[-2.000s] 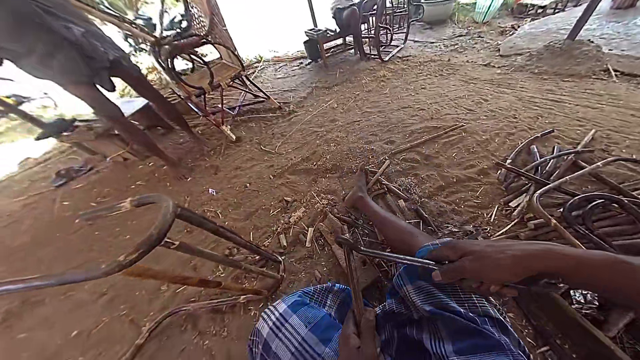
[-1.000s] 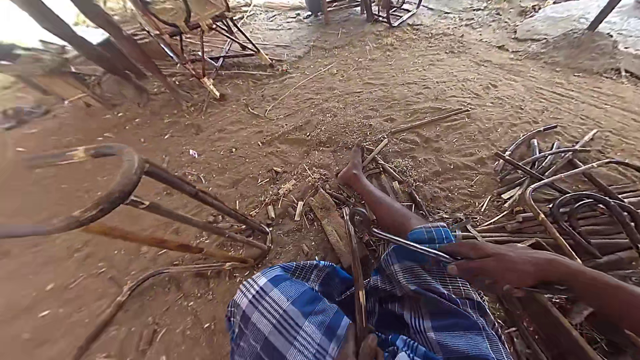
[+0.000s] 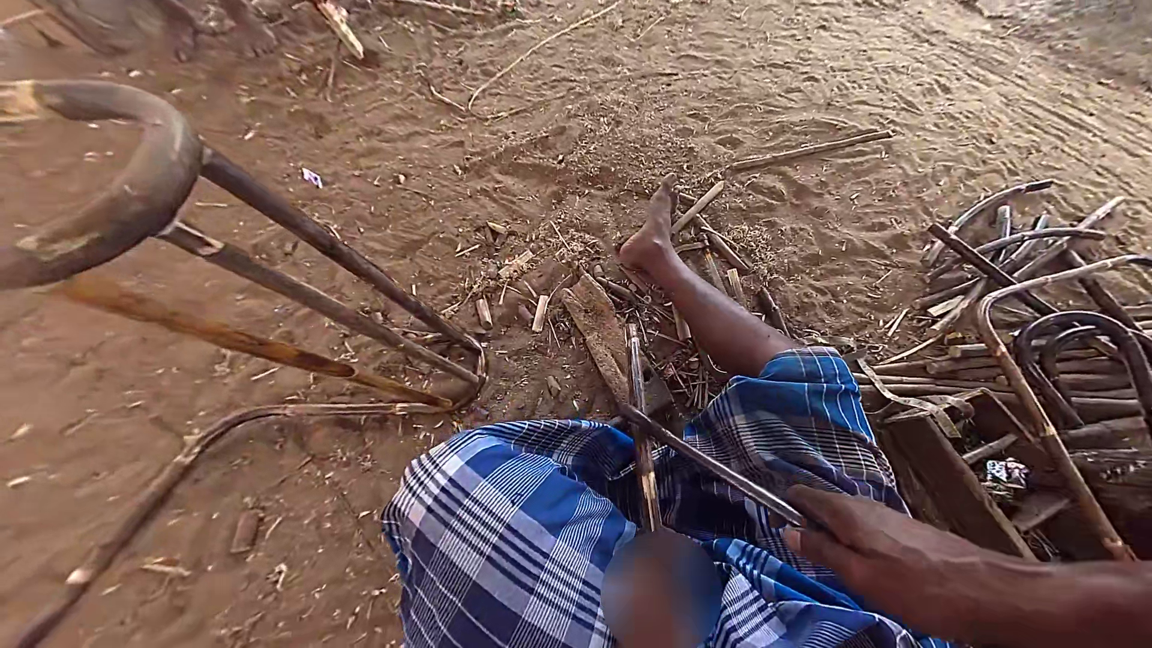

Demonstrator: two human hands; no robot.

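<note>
My right hand (image 3: 864, 540) is closed on a long metal rod-like tool (image 3: 720, 468), whose far end crosses a short cane stick (image 3: 642, 423) above my lap. The lower end of that stick meets my left hand (image 3: 661, 585), which is partly blurred at the bottom of the view; its fingers look wrapped on the stick. A blue and white checked cloth (image 3: 513, 504) covers my lap. Past the stick, a flat wooden board (image 3: 596, 337) lies on the ground, close to my outstretched bare leg (image 3: 720, 324).
A bent cane frame (image 3: 306, 297) stands at the left. Bent cane pieces (image 3: 1017, 243) and sticks are piled at the right beside a wooden block (image 3: 954, 486). Offcuts and shavings litter the sandy ground. Another person's feet (image 3: 207, 27) show at the top left.
The view has tilted down markedly. The tool's far end has moved down along the stick, toward my lap. Both hands still hold their things.
</note>
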